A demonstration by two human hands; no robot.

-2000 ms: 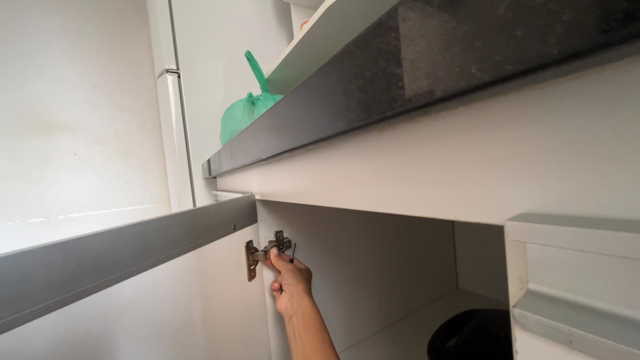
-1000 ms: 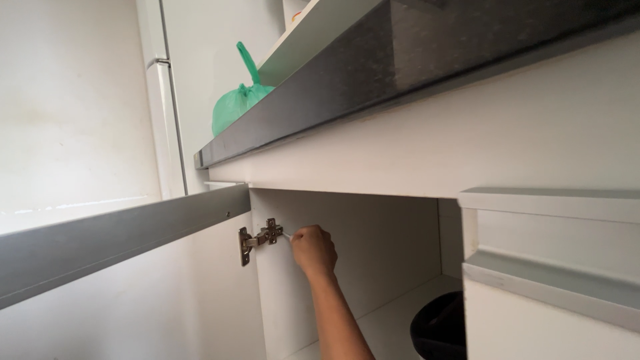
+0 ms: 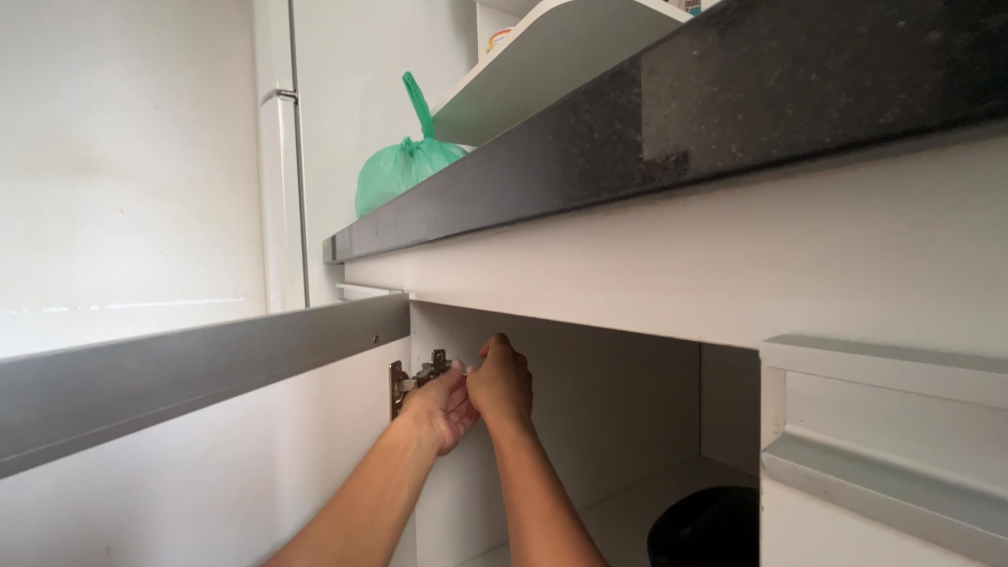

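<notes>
A metal cabinet hinge (image 3: 396,386) joins the open white cabinet door (image 3: 315,441) to the inner side wall of the base cabinet. My left hand (image 3: 445,409) is at the hinge, its thumb and fingertips by the hinge's wall-side end and partly covering it. Just right of it, my right hand (image 3: 502,378) is curled, its fingers close to the left fingertips. A small light tip shows between the two hands; what it belongs to is mostly hidden, and whether the right fingers hold it cannot be told for sure.
Above hangs the edge of a dark stone countertop (image 3: 567,153) with a tied green plastic bag (image 3: 402,169) on it. A grey metal edge strip (image 3: 205,370) tops the door. A black round object (image 3: 705,528) stands low inside the cabinet. Drawer fronts (image 3: 890,472) are at right.
My left hand has come into view at the hinge beside my right hand. One second ago only one hand was there, with a thin light shaft between it and the hinge.
</notes>
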